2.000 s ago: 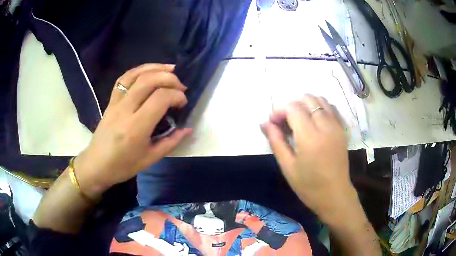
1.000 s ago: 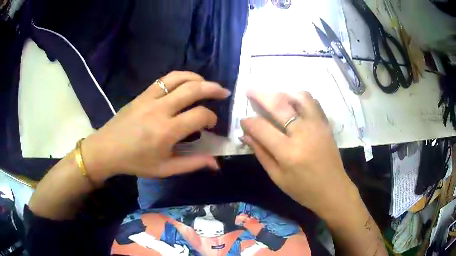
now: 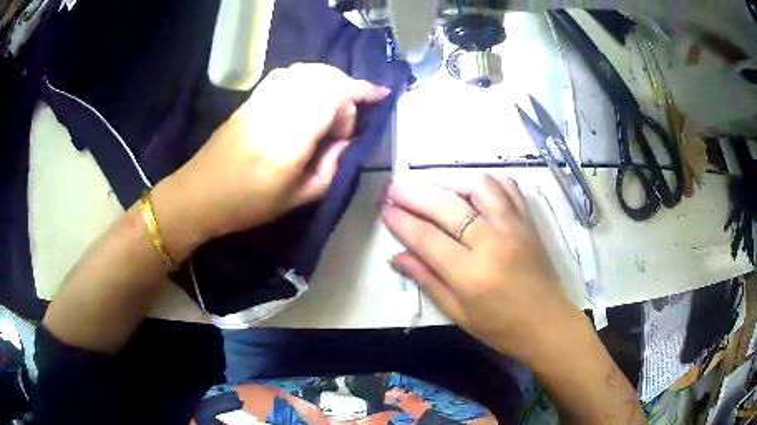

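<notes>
A dark purple-navy garment (image 3: 266, 249) covers the left of the table, its edge running up to the presser foot and needle (image 3: 398, 62). My left hand (image 3: 282, 141) lies on it, thumb and fingers together near the cloth edge, pinching the garment. White piping (image 3: 108, 124) curves along its left part, and a white band (image 3: 261, 311) shows at its lower end. A narrow white tape (image 3: 401, 149) runs down from the needle area to my right hand (image 3: 456, 241), whose fingertips rest on it. The tape's lower end hangs out below the fingers.
The sewing machine head (image 3: 415, 25) is at the top, with a ribbed knob (image 3: 477, 66). Thread snips (image 3: 564, 170) and black-handled shears (image 3: 647, 158) lie at right. Another white strip (image 3: 588, 266) reaches the table's front edge. Papers (image 3: 676, 340) are below right.
The view has shifted upward, bringing the machine head into sight. My left hand has moved up the garment toward the needle. The white tape now lies beside the garment edge, under my right fingers.
</notes>
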